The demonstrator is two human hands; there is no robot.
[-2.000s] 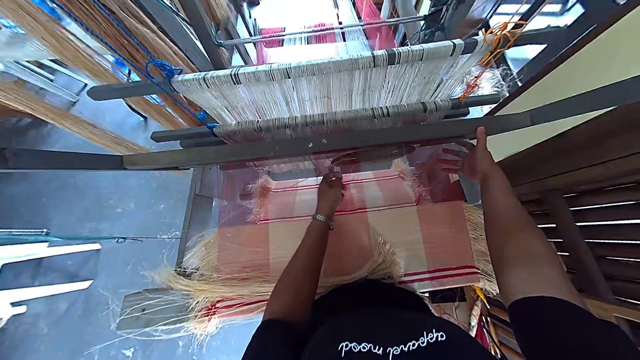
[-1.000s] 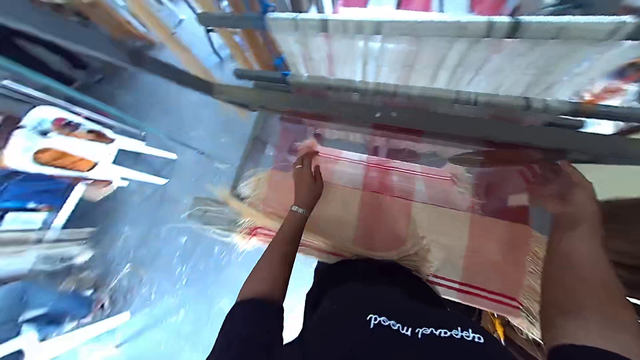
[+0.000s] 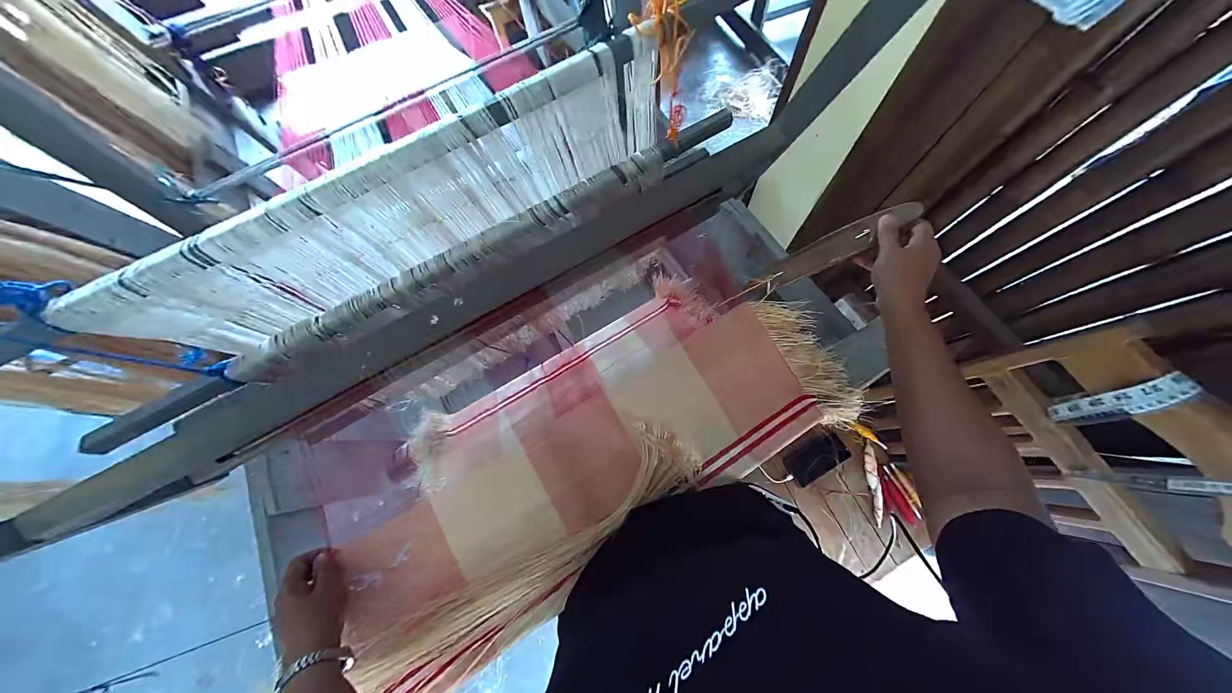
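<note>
A pink, peach and cream woven cloth (image 3: 577,423) with red stripes and fringed edges lies across the front of a wooden loom. At its lower left edge is my left hand (image 3: 311,602), fingers bent together; whether they pinch the cloth is unclear. My right hand (image 3: 905,260) grips the end of a long flat wooden stick (image 3: 847,243) beyond the cloth's right side. The stick's other end reaches toward the cloth's right edge. Loose straw-coloured fibres (image 3: 616,515) lie over the cloth near my body. White string heddles (image 3: 414,221) hang behind the dark wooden beam (image 3: 462,327).
Dark wooden slats (image 3: 1088,192) rise at the right. Below them stands a light wooden frame (image 3: 1088,462) with a printed strip. A black box (image 3: 816,456) and coloured bobbins (image 3: 890,486) sit right of my body. Blue cord (image 3: 29,298) is tied at the loom's left.
The view has swung right. My left hand has moved from the cloth's upper part to its lower left edge. My right hand has moved outward, with the flat stick in its grip.
</note>
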